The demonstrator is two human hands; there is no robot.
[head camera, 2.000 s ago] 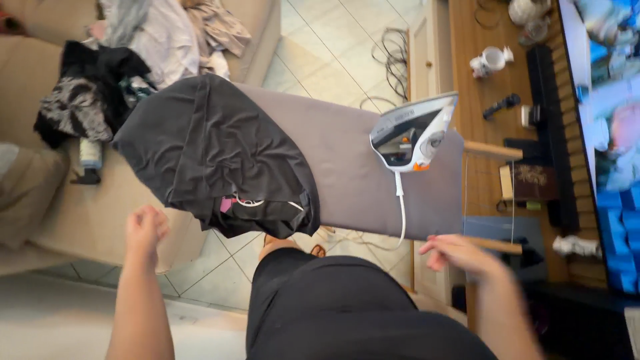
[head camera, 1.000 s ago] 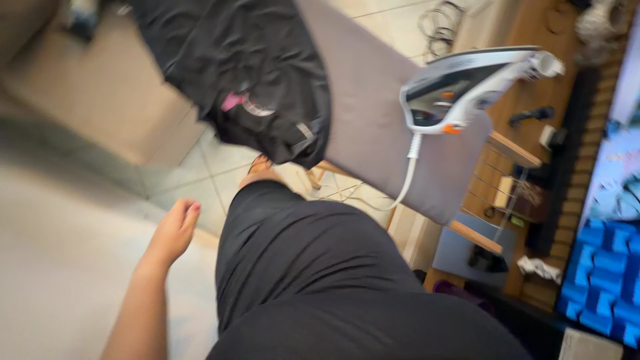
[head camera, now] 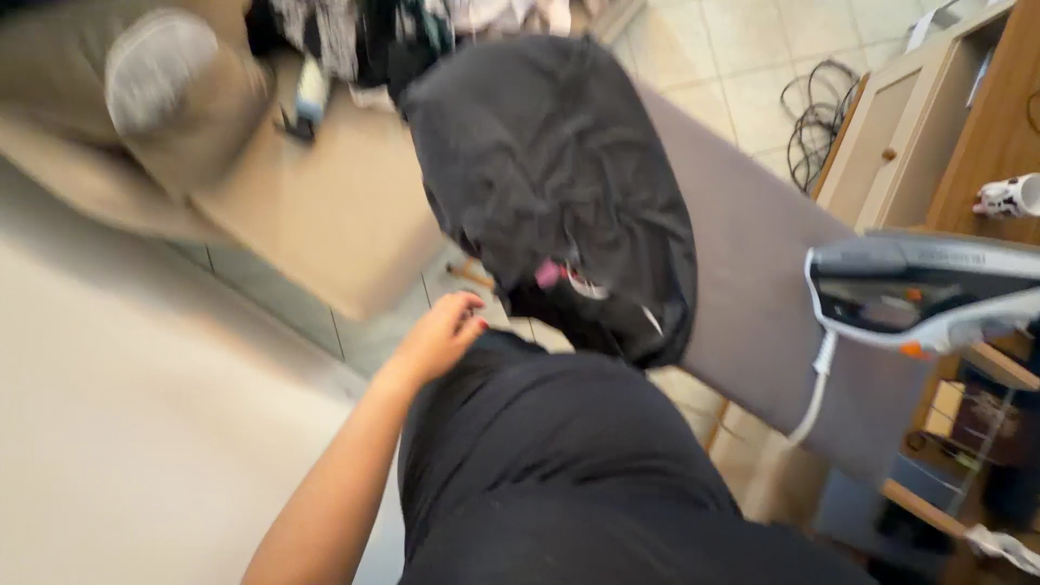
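Observation:
My left hand (head camera: 443,337) is in front of my body, its fingers apart and slightly bent, holding nothing; it is nearest to the lower left edge of a black garment. That black garment (head camera: 544,162) lies wrinkled over one end of a grey ironing board (head camera: 747,268), with a pink mark and a white strip near its lower edge. A steam iron (head camera: 877,292) in white and dark grey stands at the board's other end, and its white cord runs down over the edge. My right hand is out of view.
Behind the board's left end, a beige sofa (head camera: 325,219) holds piled clothes (head camera: 325,32) and a bottle (head camera: 312,89). Coiled black cable (head camera: 812,122) lies on the tiled floor beside a cabinet (head camera: 886,138). On the wooden surface at the right stands a mug (head camera: 1007,197). A pale wall (head camera: 146,390) is at the left.
My left hand has come nearer to the garment's lower edge. My right hand, visible two seconds ago near the iron's cord, has left the view. The view has shifted.

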